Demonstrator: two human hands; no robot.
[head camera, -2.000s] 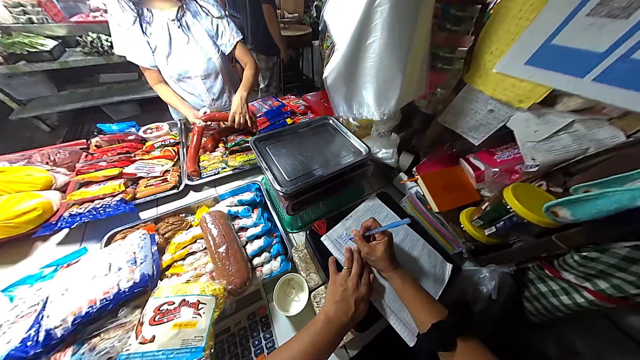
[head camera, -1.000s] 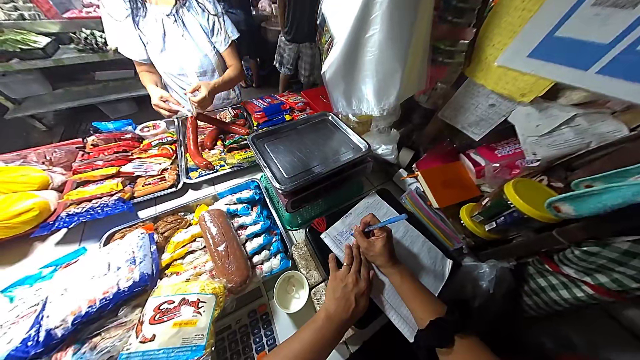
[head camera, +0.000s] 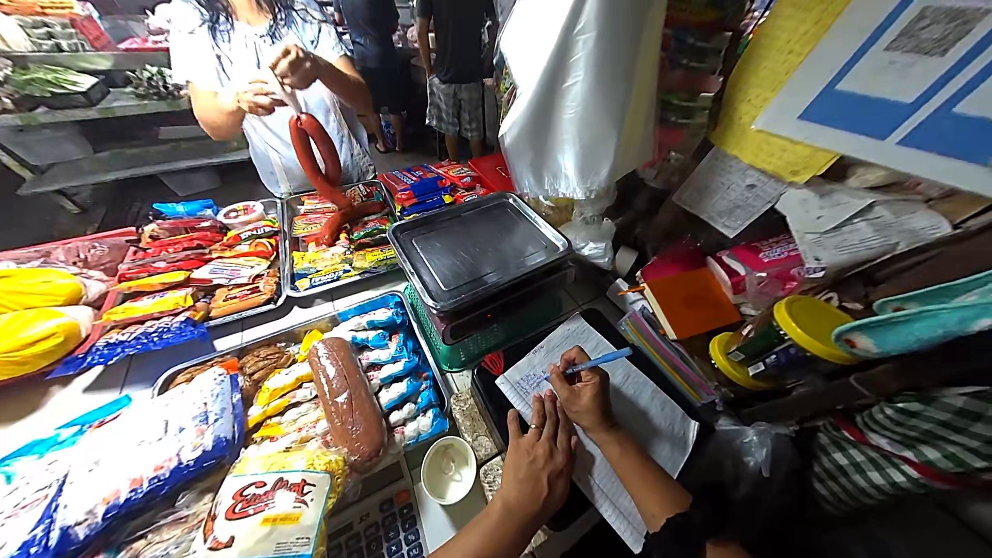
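My right hand (head camera: 585, 390) holds a blue pen (head camera: 597, 361), its tip on a sheet of lined paper (head camera: 643, 457) that bears handwriting. Flat on the left part of the sheet lies my left hand (head camera: 540, 457), fingers spread, a ring on one finger. Beneath the paper is a dark tray or board. A small white cup (head camera: 449, 470) stands left of my left hand, beside a calculator (head camera: 377, 527). Further left, a metal tray (head camera: 446, 403) holds wrapped sausages and a large plastic-wrapped brown roll (head camera: 347, 399).
Across the counter a person (head camera: 267, 101) holds a string of red sausages (head camera: 318, 155) over a tray of packets. A black-lidded container (head camera: 480, 248) sits on a green basket (head camera: 457, 349). Plastic bags (head camera: 585, 93) hang above. Yellow-lidded jars (head camera: 814, 329) and papers crowd the right side.
The person opposite has raised the red sausages, which lay on the packet tray one second ago. My hands stay nearly in the same place on the paper.
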